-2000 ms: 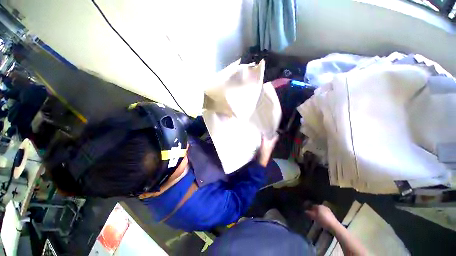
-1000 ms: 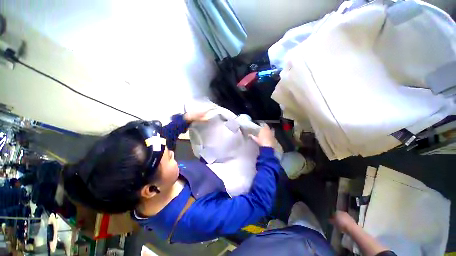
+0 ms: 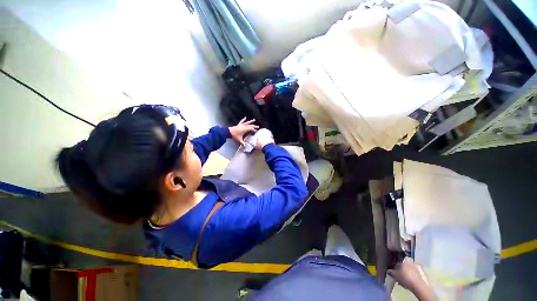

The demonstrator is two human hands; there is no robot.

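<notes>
My right hand [image 3: 411,277] is low in the view, at the left edge of the lower stack of off-white panels [image 3: 448,203]. Its fingertips touch or overlap the stack's edge; whether they grip a layer is too blurred to tell. My left hand is not in view. A dark tag [image 3: 393,197] shows on the stack's left side. In front of me, a seated co-worker [image 3: 235,226] in a blue top has an off-white panel [image 3: 259,170] on the lap, with both hands at its far edge.
A large fanned pile of off-white panels [image 3: 353,82] stands at upper right, beside metal shelving [image 3: 500,111]. A red-and-blue tool [image 3: 266,94] is behind the co-worker's work. A carton [image 3: 118,284] and a yellow floor line [image 3: 250,267] lie below.
The view has turned and shifted, bringing the lower stack further into view. My right hand has come to the stack's edge. The co-worker has lowered the panel and brought both hands together.
</notes>
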